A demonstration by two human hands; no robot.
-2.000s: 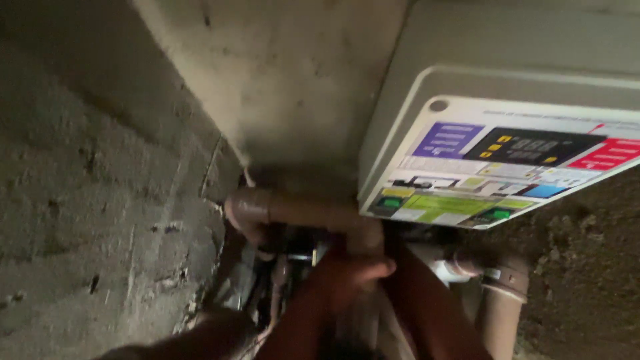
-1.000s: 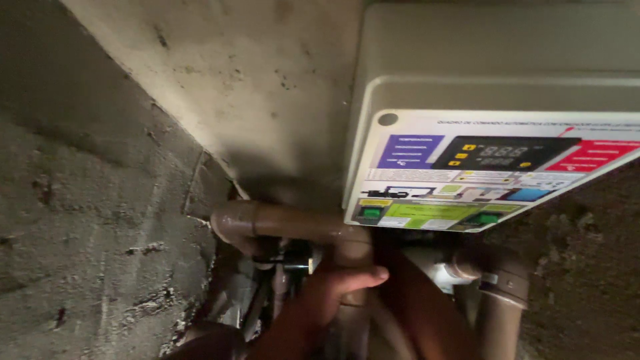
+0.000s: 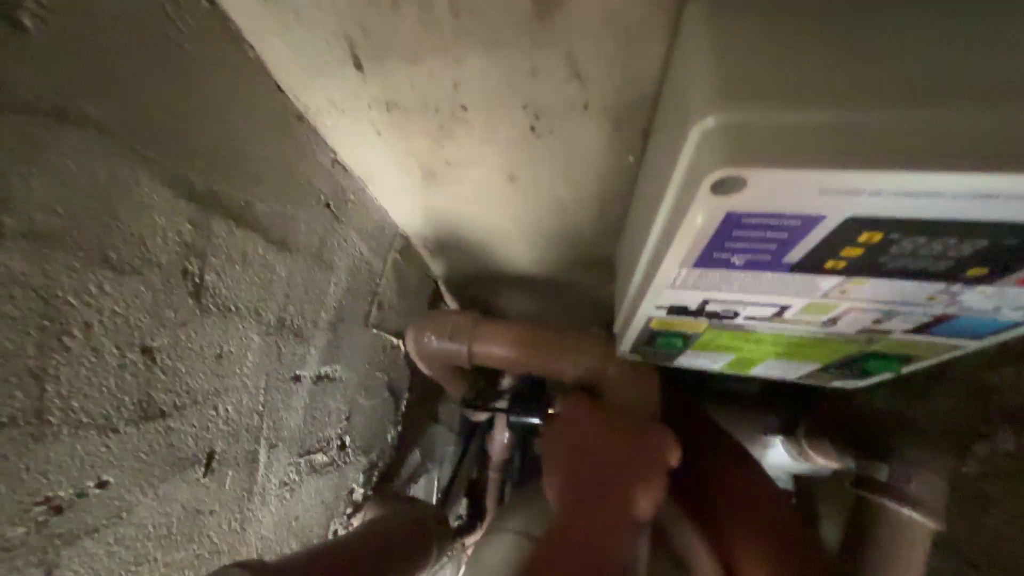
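Observation:
Blurred by motion, my left hand is closed around the upright part of a brown plastic pipe, just below its upper bend, with the thumb on the right side. The pipe's horizontal run goes left to an elbow fitting. A small black part with a shiny edge lies just left of my left hand. My right forearm rises in shadow right of that hand; my right hand is hidden behind the pipe and below the control box.
The control box, with a printed front panel, juts out at the right above the pipes. Rough concrete walls stand left and behind. Another brown pipe stands lower right, and a dark rounded pipe lies lower left.
My left hand, on the pipe in the earlier frames, now sits higher, nearer the bend, and its thumb no longer points out to the right. The view has come closer to the pipes.

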